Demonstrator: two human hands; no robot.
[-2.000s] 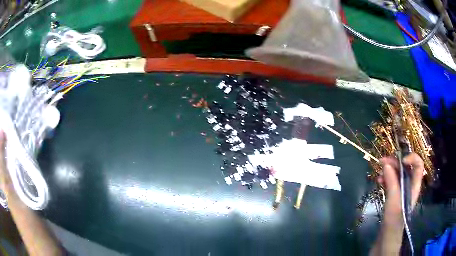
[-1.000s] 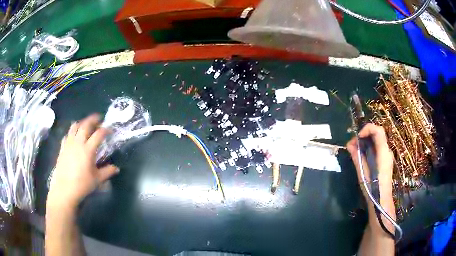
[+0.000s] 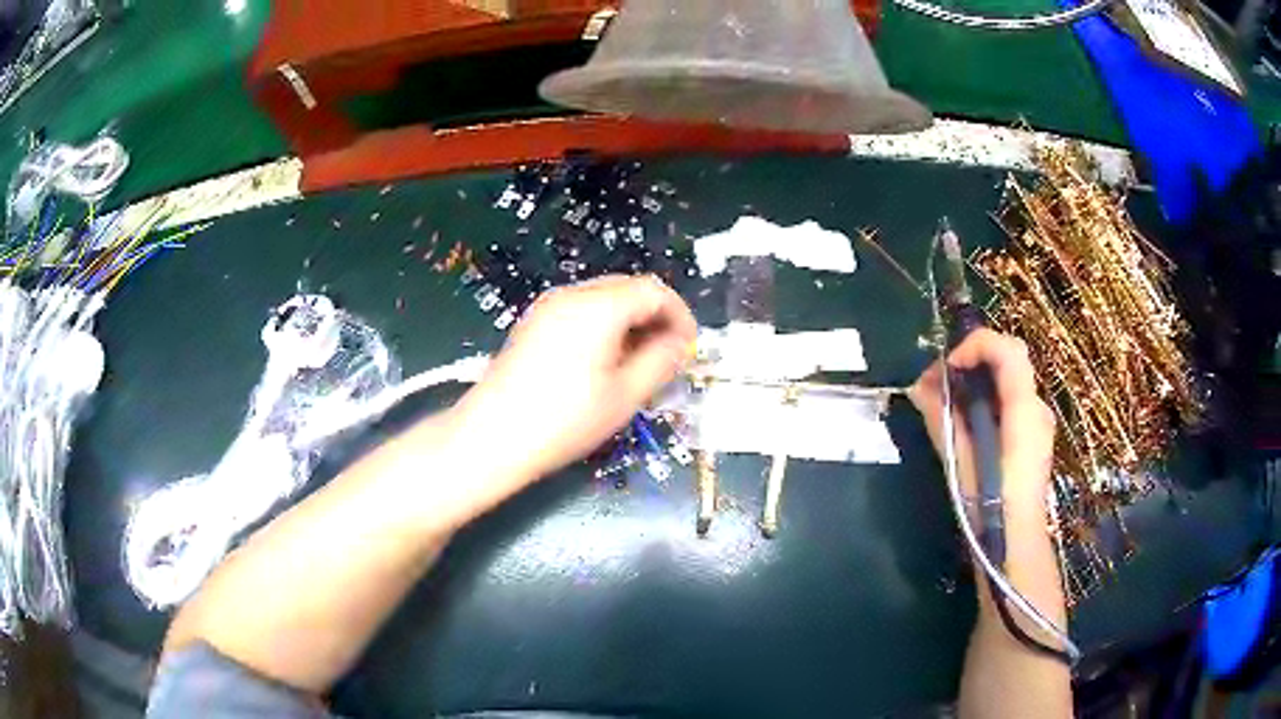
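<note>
My right hand (image 3: 990, 386) holds a soldering iron (image 3: 969, 323) upright, tip away from me, and the right end of a thin copper-coloured strip (image 3: 843, 388). The strip lies across white tape patches (image 3: 801, 424) over a jig with two brass legs (image 3: 705, 495). My left hand (image 3: 618, 337) is over the strip's left end, fingertips curled together; a bit of yellow wire shows at them. The rest of its grip is hidden. A white cable (image 3: 408, 382) runs under my left wrist from a bagged coil (image 3: 211, 520). Blue wire shows below the hand among small black connectors (image 3: 576, 204).
A pile of copper-coloured strips (image 3: 1096, 323) lies at right. White cables (image 3: 35, 450) with coloured wire ends are at left. A translucent funnel hood (image 3: 738, 70) hangs over the back, before a red-brown stand (image 3: 408, 84). Another cable coil (image 3: 70, 169) lies far left.
My left hand has moved right from beside the bagged coil to the strip's left end over the jig. The wire ends are now mostly under it. My right hand still holds the iron.
</note>
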